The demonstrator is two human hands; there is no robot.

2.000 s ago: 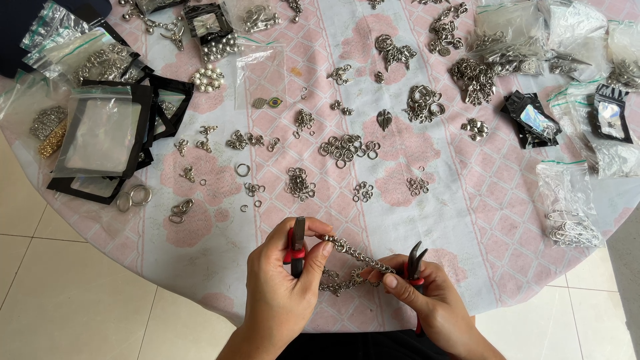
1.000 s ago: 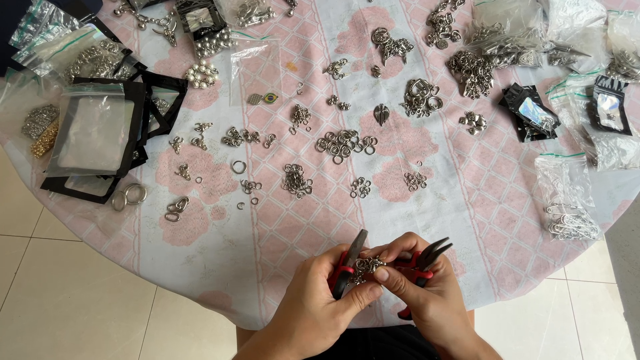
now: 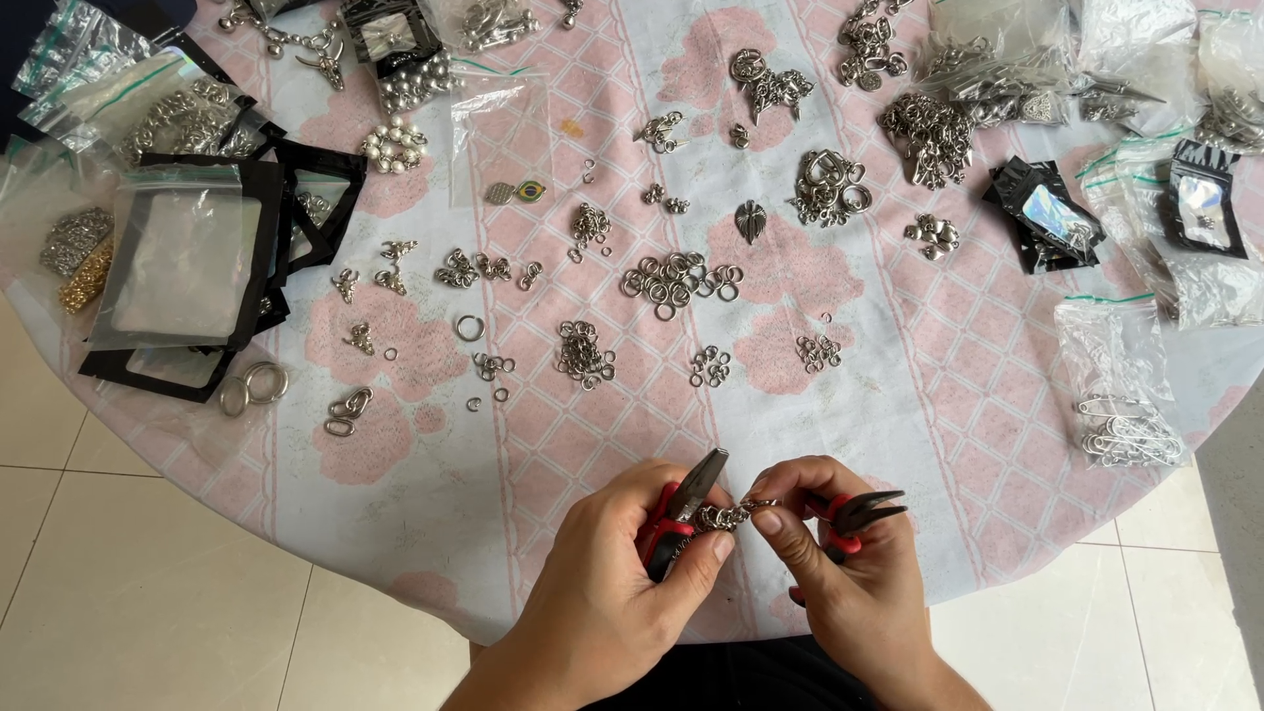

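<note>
My left hand point(image 3: 622, 583) holds red-handled pliers point(image 3: 697, 486) with closed jaws pointing up, and a bunched metal chain point(image 3: 721, 517) between thumb and fingers. Thumb and forefinger of my right hand point(image 3: 839, 553) pinch the chain's end. Tucked in that palm is a second pair of red-handled pliers point(image 3: 869, 509), its thin jaws slightly apart and pointing right. Beyond my hands lie piles of metal jump rings point(image 3: 681, 281), smaller rings point(image 3: 709, 366) and a leaf- or wing-shaped charm point(image 3: 750, 223). Part of the chain is hidden by my left fingers.
Black-framed zip bags point(image 3: 183, 262) are stacked at the left, beside large metal rings point(image 3: 265, 382). A bag of safety pins point(image 3: 1126, 425) lies near the right edge of the cloth-covered table point(image 3: 385, 513). Chains and charms point(image 3: 928, 138) lie toward the back right.
Two seconds ago the chain hung stretched between my hands; now it is bunched in my left fingers. My hands have come closer together. The right pliers pointed up then and point right now.
</note>
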